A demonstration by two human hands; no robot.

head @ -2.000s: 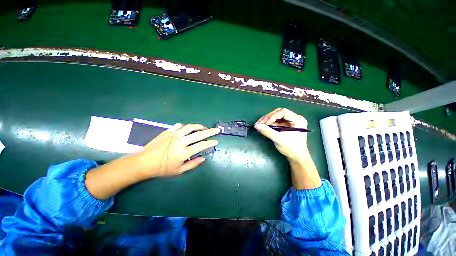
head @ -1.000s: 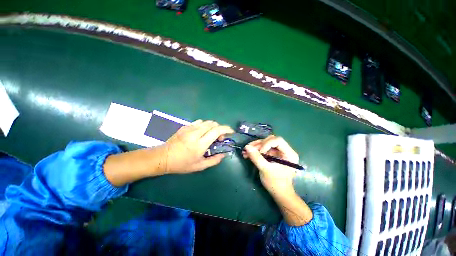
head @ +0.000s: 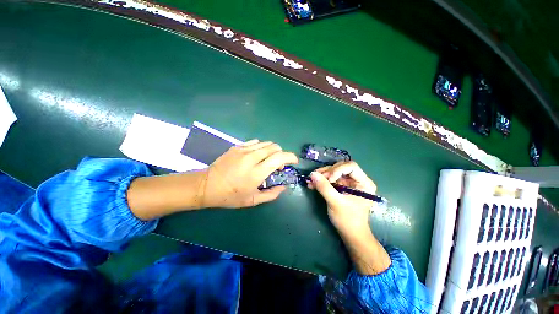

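My left hand (head: pixel 242 175) holds a small black speaker module (head: pixel 282 178) between thumb and fingers on the bench. My right hand (head: pixel 343 190) grips dark tweezers (head: pixel 358 194), their tips at the right end of that module. A second black module (head: pixel 325 153) lies on the bench just above my right fingers. A dark grey adhesive sheet (head: pixel 208 145) with a white border lies partly under my left hand. White backing paper (head: pixel 154 142) lies at its left.
White trays (head: pixel 469 245) with rows of black modules stand at the right. A brown rail (head: pixel 319 78) with chipped white paint divides the bench from the green belt, which carries several phone assemblies (head: pixel 448 86). A white piece (head: pixel 5 116) lies at the far left. Dark parts (head: pixel 534 267) lie beyond the trays.
The left fingers, earlier spread over the bench parts, are now closed on one module. The tweezers have moved from the upper module to the held one. The view has shifted and tilted.
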